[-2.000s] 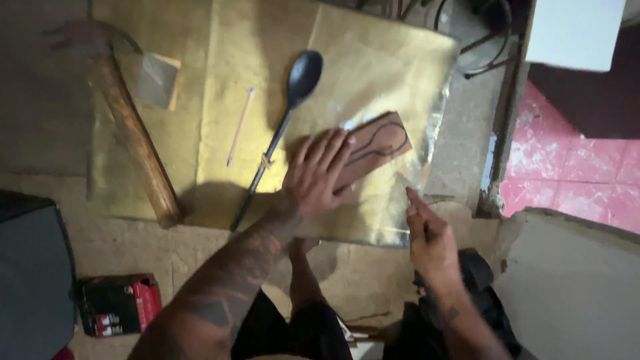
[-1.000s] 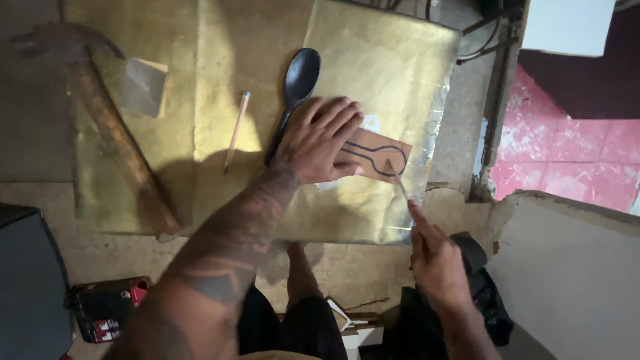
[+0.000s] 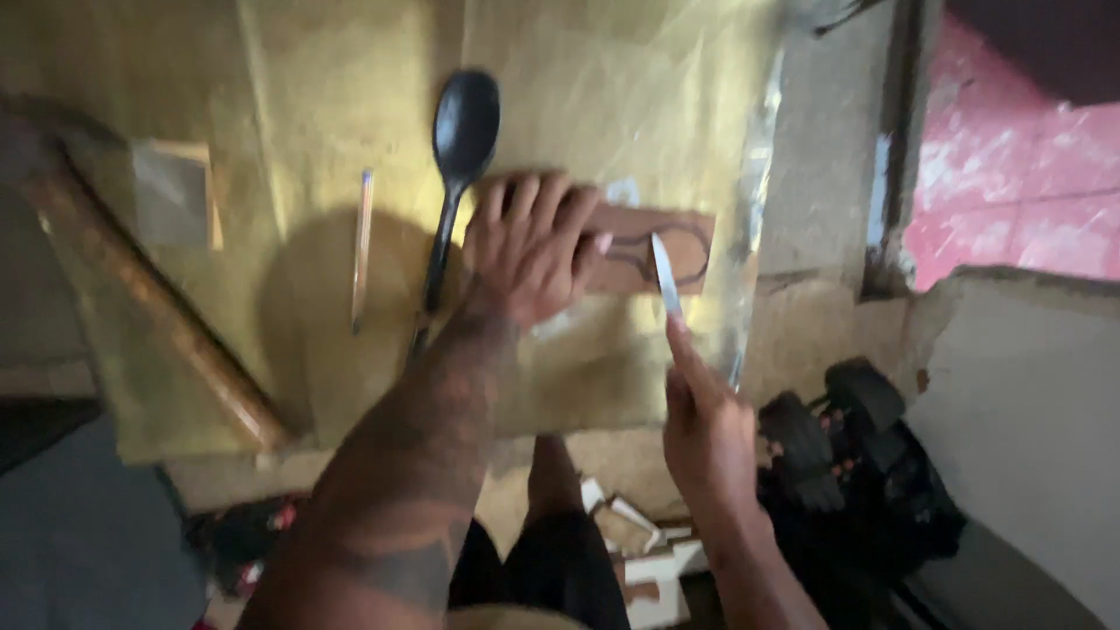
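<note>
My left hand [image 3: 534,245] presses down on the left part of a flat brown wooden board [image 3: 687,280], fingers spread over it. A spoon outline is drawn on the board in dark line. In my right hand [image 3: 709,420] is a knife [image 3: 663,273], its tip on or just over the board inside the drawn bowl, near the neck. A black spoon [image 3: 466,122] lies left of the board, bowl up, its handle running beside my left wrist. Further left are a pencil [image 3: 361,254] and a small square sheet [image 3: 173,197].
A wooden-handled hammer [image 3: 166,306] lies at the left of the table's gold-coloured cover [image 3: 560,385]. A black bag [image 3: 866,472] is at the lower right, beside a grey wall [image 3: 1024,411]. White pieces [image 3: 661,586] lie on the floor below.
The right hand has moved up to the board, bringing the knife over the drawn bowl. The board, tilted two seconds ago, now lies nearly level across the view. The view has moved closer.
</note>
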